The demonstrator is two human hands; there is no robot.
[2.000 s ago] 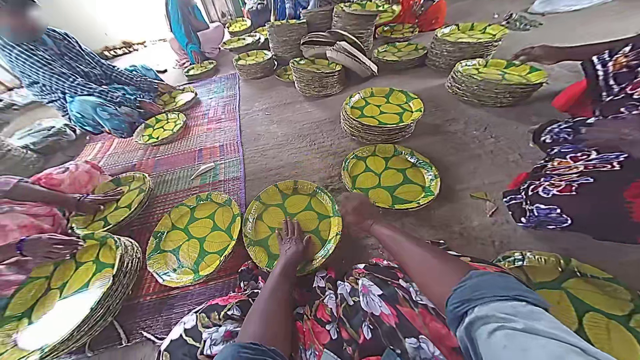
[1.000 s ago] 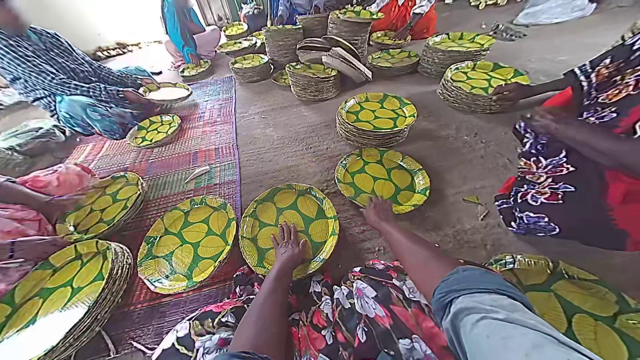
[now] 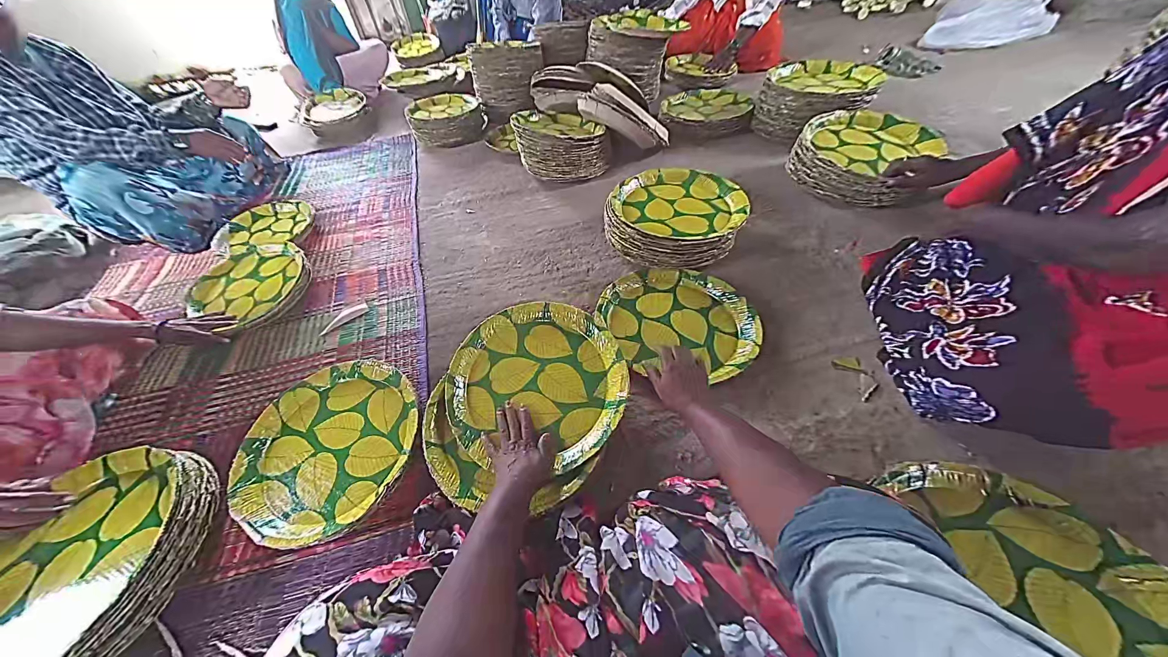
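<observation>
My left hand (image 3: 520, 449) lies on a round leaf-patterned green and yellow plate (image 3: 538, 365), its fingers spread near the lower rim. That plate is tilted over another such plate (image 3: 447, 461) in front of my lap. My right hand (image 3: 677, 376) touches the near rim of a third patterned plate (image 3: 680, 319) on the floor; whether it grips the rim I cannot tell. Behind that plate stands a stack of patterned plates (image 3: 675, 224). Another patterned plate (image 3: 324, 452) lies on the woven mat, left of my left hand.
Stacks of plates stand at the lower left (image 3: 119, 547), lower right (image 3: 1031, 547) and far back (image 3: 561, 146). A striped woven mat (image 3: 365, 228) covers the left floor. Seated people are on both sides; a co-worker's hand (image 3: 912, 173) touches a stack at the right.
The plate under my left hand has shifted up and right, uncovering another plate beneath it. On the left, a co-worker's hand has moved away from the near plates toward plates farther back.
</observation>
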